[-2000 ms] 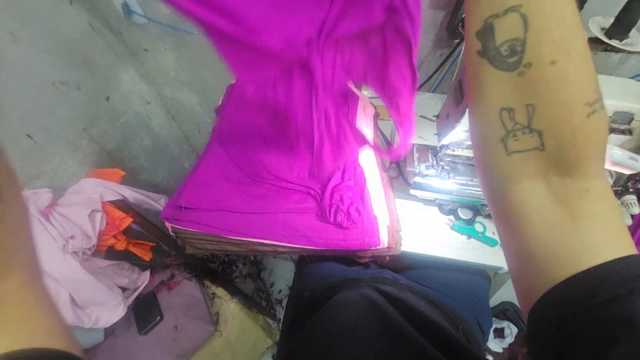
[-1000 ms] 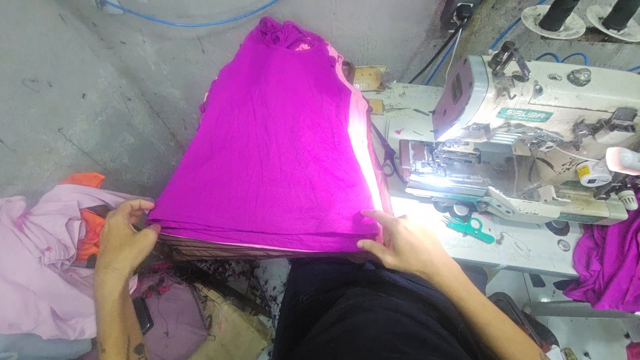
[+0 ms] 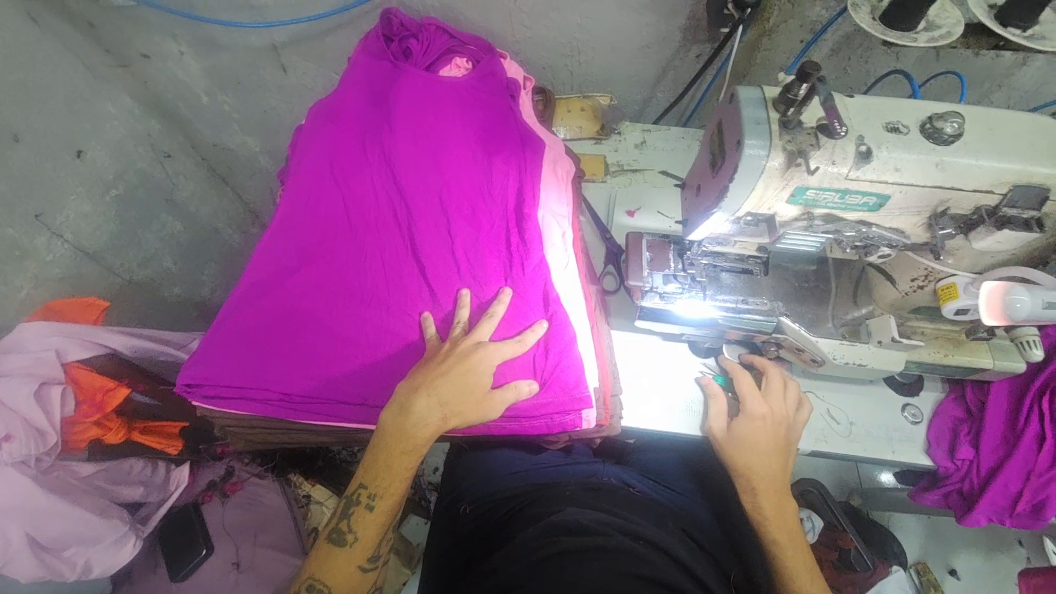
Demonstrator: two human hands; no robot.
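A magenta knit garment [image 3: 396,214] lies spread on top of a stack of folded garments [image 3: 590,330], whose pink, white and brown edges show at the right and front. My left hand [image 3: 466,363] rests on its lower right part, palm down with fingers spread. On the white sewing table, just in front of the machine, my right hand [image 3: 755,404] has curled fingers at the green thread snips [image 3: 720,380]. Fingers partly hide the snips, so whether they are gripped is unclear.
A Siruba sewing machine [image 3: 874,173] with its lamp lit stands at the right. Dark-handled scissors [image 3: 611,268] lie between stack and machine. Magenta fabric [image 3: 994,437] hangs at the far right. Lilac cloth [image 3: 41,495], an orange strip [image 3: 115,417] and a phone [image 3: 185,540] are at the left.
The magenta garment, partly lifted two seconds ago, now lies flat. My left hand has moved from its lower left corner onto its lower right part. My right hand has left its right corner for the green snips.
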